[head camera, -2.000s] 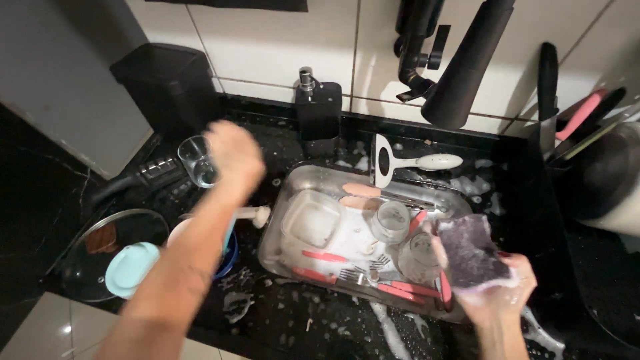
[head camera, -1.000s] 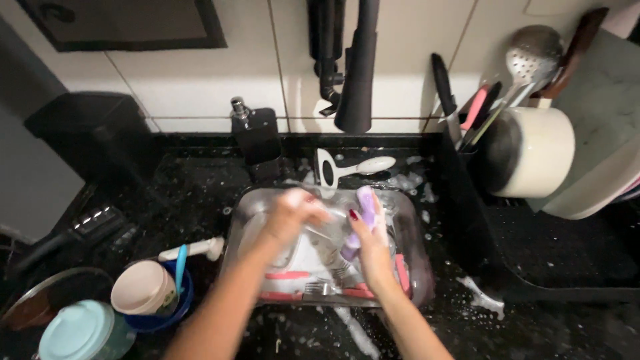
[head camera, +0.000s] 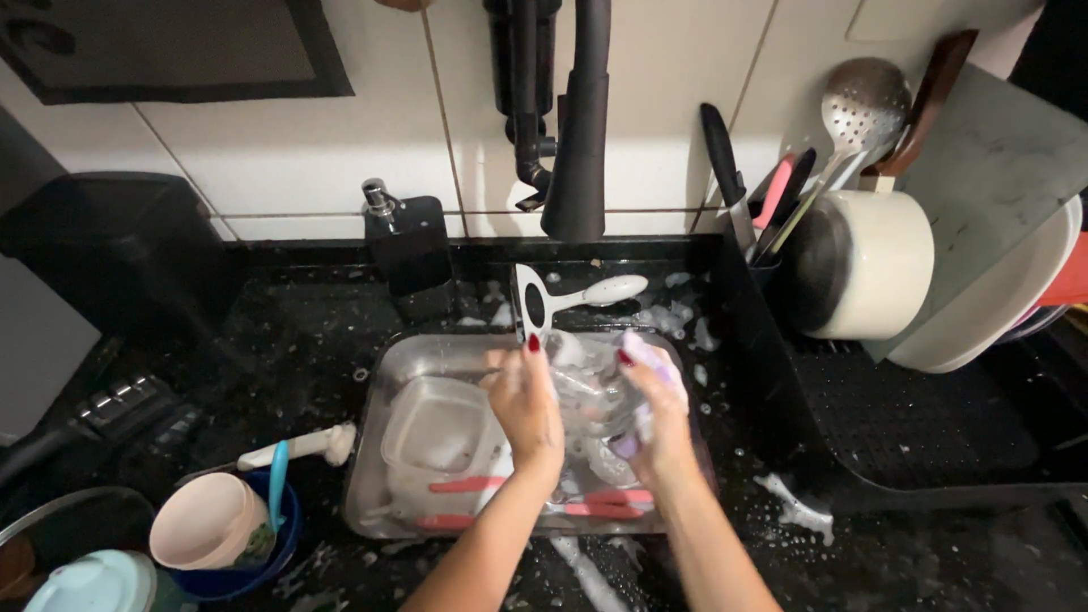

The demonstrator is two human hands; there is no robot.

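Over a metal tray [head camera: 361, 476] of soapy water, my left hand [head camera: 529, 408] grips a clear drinking glass [head camera: 591, 391], which is blurred. My right hand [head camera: 663, 408] presses a soapy purple sponge [head camera: 650, 353] against the glass's other side. In the tray lie a clear plastic container [head camera: 438, 425] at the left and cutlery with pink handles [head camera: 603, 503] near the front. Another glass [head camera: 610, 459] sits below my right hand. Just behind the tray rests a white-handled scraper-like utensil [head camera: 586, 296].
A black faucet [head camera: 578, 170] hangs above the tray, with a black soap dispenser [head camera: 412, 246] behind left. At the right, a black dish rack [head camera: 816, 425] holds a cream saucepan [head camera: 884, 263] and utensils. A pink cup [head camera: 208, 523] and a lidded turquoise container [head camera: 98, 582] stand front left.
My left hand was at a glass left of the tray two seconds ago; now it holds a glass above the tray. My right hand has brought the sponge to it. The view has shifted.
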